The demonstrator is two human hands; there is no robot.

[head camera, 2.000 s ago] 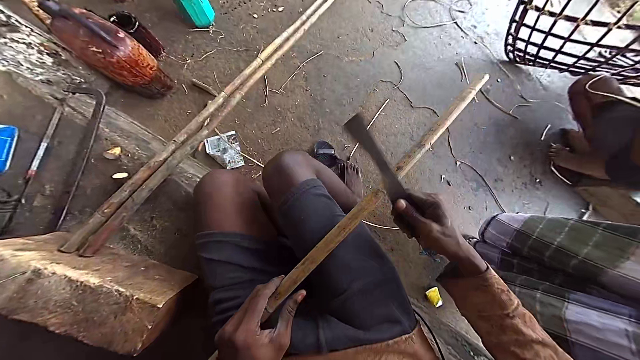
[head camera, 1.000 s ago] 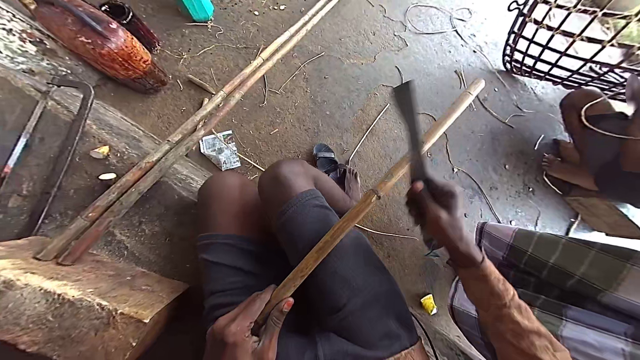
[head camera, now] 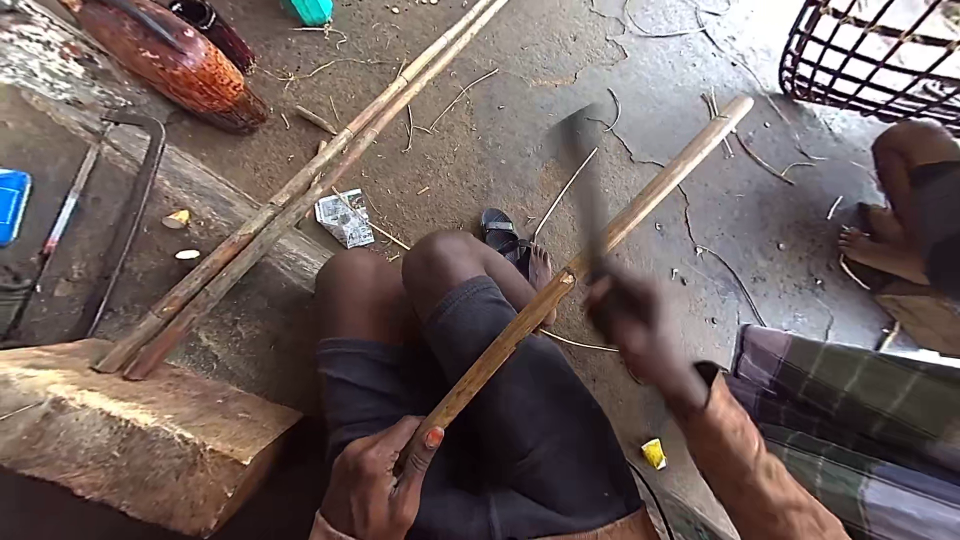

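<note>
My left hand is closed around the lower end of a wooden pole, which slants up and right across my thigh. A node or cut shows near its middle. My right hand, blurred, grips the handle of a large flat-bladed knife. Its blade points up and slightly left, over or close beside the pole; whether it touches is unclear. The handle is mostly hidden by my fingers.
Two long poles lean across a wooden block at left. A hacksaw and a reddish-brown vessel lie beyond. At right are a woven basket, a person's foot and checked cloth.
My right hand has moved with the knife, whose blade now tilts farther left. My left hand keeps its hold on the pole.
</note>
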